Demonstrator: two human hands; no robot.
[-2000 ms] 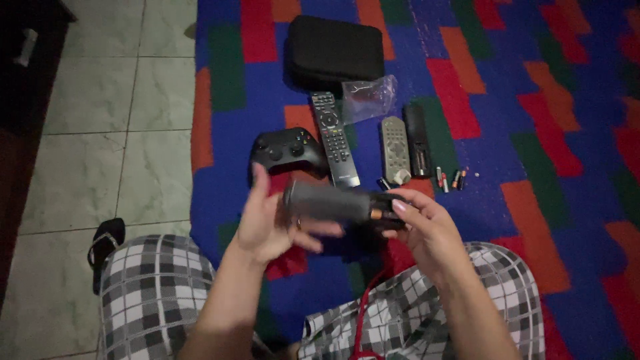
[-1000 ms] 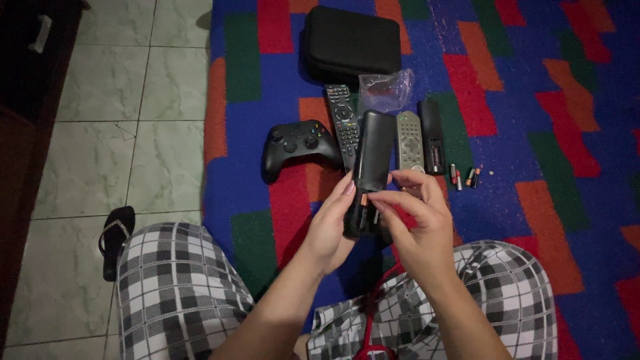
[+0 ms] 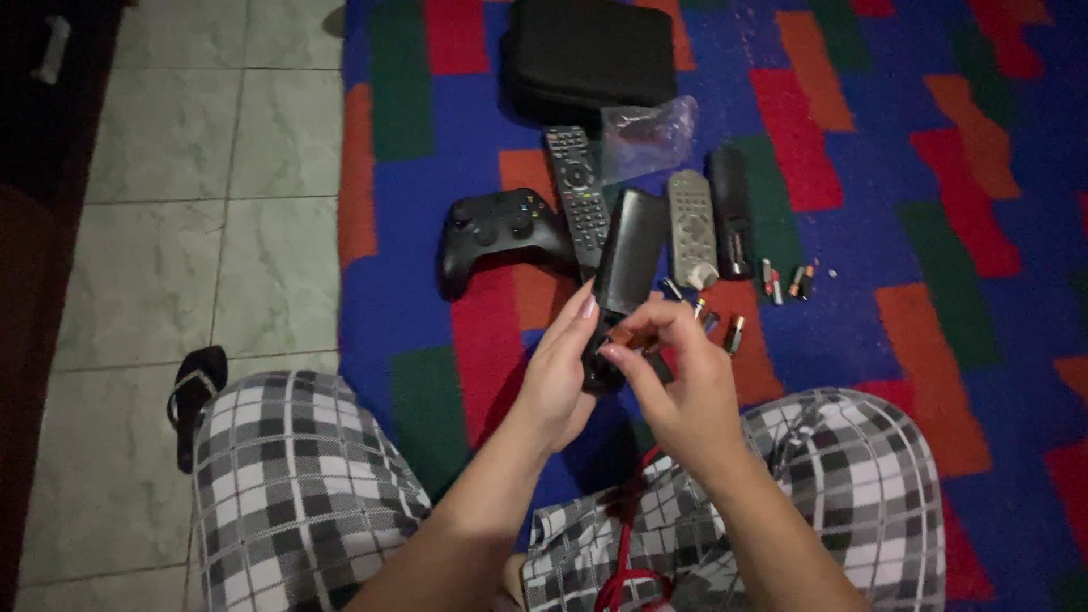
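My left hand (image 3: pixel 557 374) grips a black remote control (image 3: pixel 631 246), back side up, with its battery compartment exposed at the near end. Over that compartment, the thumb and fingers of my right hand (image 3: pixel 680 365) are pinched together; whether a battery is between them cannot be told. Just beyond my right hand, several loose batteries (image 3: pixel 735 334) lie on the patterned cover. A grey remote (image 3: pixel 693 221) lies face up beside another black remote (image 3: pixel 733 212), whose battery bay shows. Farther right are more small batteries (image 3: pixel 773 282). A long black remote (image 3: pixel 580 191) lies behind the held one.
A black game controller (image 3: pixel 503 234) lies left of the remotes. Behind them are a black zip case (image 3: pixel 591 55) and a clear plastic bag (image 3: pixel 650 136). The bed's edge drops to a tiled floor (image 3: pixel 153 280) with a sandal (image 3: pixel 200 395). A red cord (image 3: pixel 629 544) hangs between my knees.
The held remote was sideways two seconds ago and now points away from me. Both hands have come together at its near end. Loose batteries now show just beyond my right hand.
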